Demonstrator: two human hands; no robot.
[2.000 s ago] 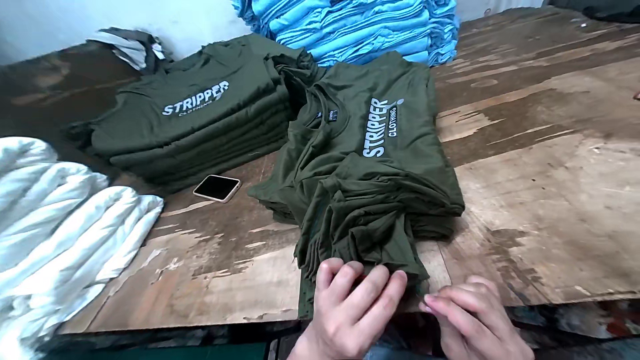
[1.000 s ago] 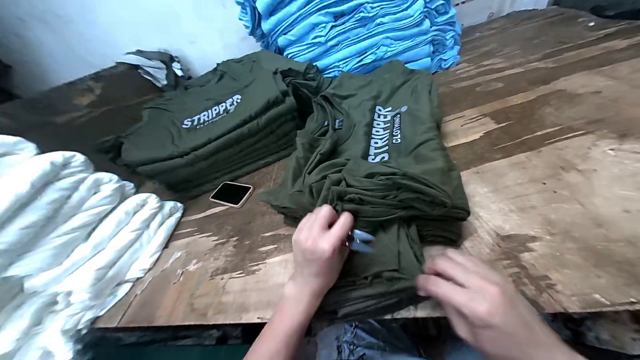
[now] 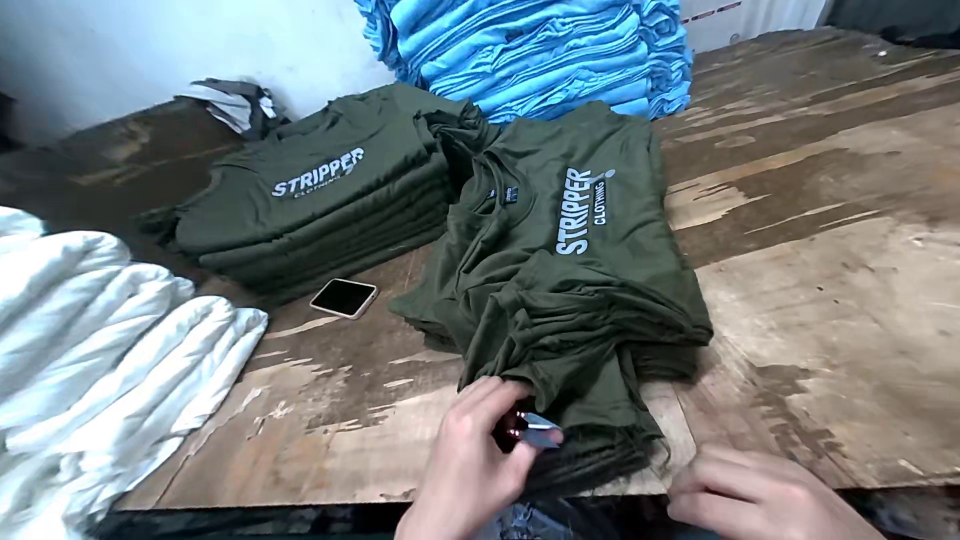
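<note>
A stack of dark green T-shirts [image 3: 622, 225] with white print lies on the wooden table, its sleeves bunched toward the near edge. My left hand [image 3: 476, 450] is at those sleeves, with small metal thread snips [image 3: 536, 430] in it, blades pointing right; its fingertips touch the green cloth. My right hand [image 3: 757, 491] is at the table's near edge, right of the stack, fingers curled. Whether it holds anything cannot be seen.
A second stack of green T-shirts [image 3: 315, 187] lies at the left, with a smartphone [image 3: 344, 298] in front. White folded fabric [image 3: 112, 352] fills the left side. Blue folded fabric [image 3: 532, 56] is piled behind, against the wall. The wooden table [image 3: 840, 300] extends right.
Two seconds ago both hands were close together at the near sleeves; now my right hand is farther right, off the cloth. The snips, not visible in the oldest frame, show in my left hand.
</note>
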